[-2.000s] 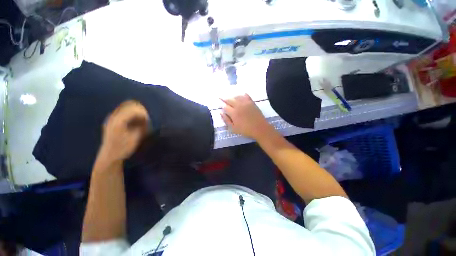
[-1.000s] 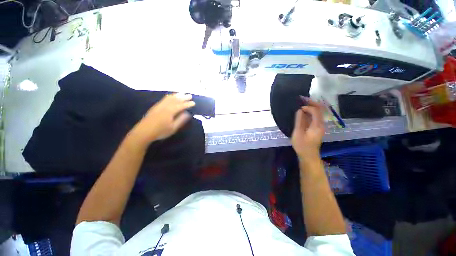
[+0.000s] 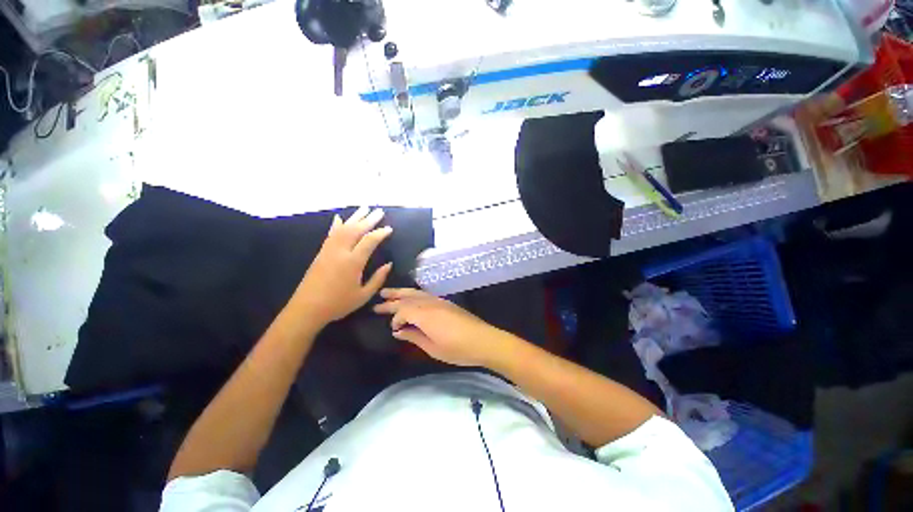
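Observation:
A large black garment panel lies on the white table left of the needle and hangs over the front edge toward my lap. My left hand lies flat on its right part, fingers spread. My right hand is just below and right of it, at the panel's edge in front of the table; whether its bent fingers pinch cloth cannot be told. The presser foot and needle area is up and right of the panel, with no hand at it. A curved black cut piece lies flat right of the needle.
The white sewing machine spans the back. Slim pens or snips and a flat black rectangle lie right of the curved piece. A blue basket with whitish scraps and black cloth stands below the table at right. A red tray is at far right.
My right hand has left the curved piece and moved left, beside my left hand. My left hand is still on the panel, its fingers now more spread. The curved piece stays on the table.

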